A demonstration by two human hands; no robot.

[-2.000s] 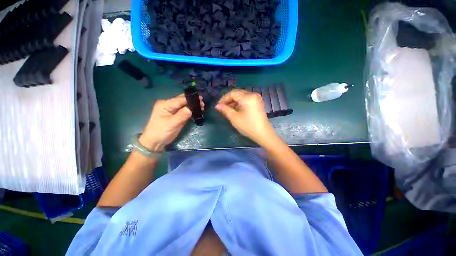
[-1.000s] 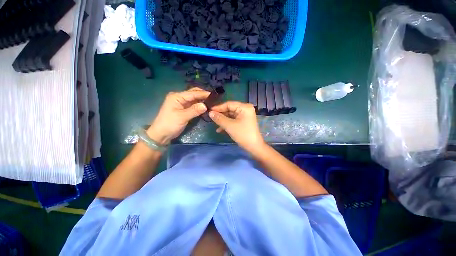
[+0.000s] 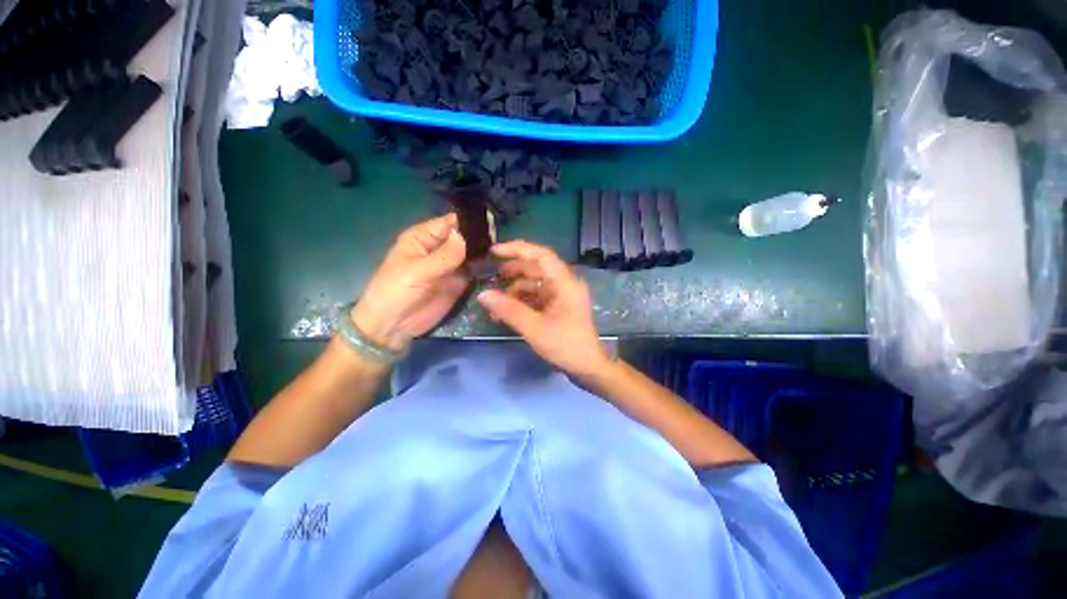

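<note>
My left hand [image 3: 412, 281] holds a black housing [image 3: 474, 225] upright above the front of the bench. My right hand [image 3: 548, 302] is at the housing's lower right, fingertips by its lower end; whether it holds a small insert I cannot tell. A heap of small black inserts [image 3: 515, 171] lies just beyond the hands. Several housings [image 3: 633, 225] lie side by side in a row right of the hands. One more housing [image 3: 318, 151] lies alone to the left. The squeeze bottle [image 3: 782, 214] lies on its side at the right.
A blue basket [image 3: 515, 126] full of inserts stands at the back. Ribbed white sheets [image 3: 100, 293] with black parts are at the left, beside a crumpled white cloth [image 3: 272, 70]. A clear plastic bag [image 3: 895, 234] is at the right. Dark blue crates [image 3: 837, 451] are below the bench edge [image 3: 749, 337].
My hands came together at the housing, and its tilt changed from leaning right to nearly upright. My right hand has shifted slightly lower. Basket, row and bottle appear slightly shifted since the earliest frame.
</note>
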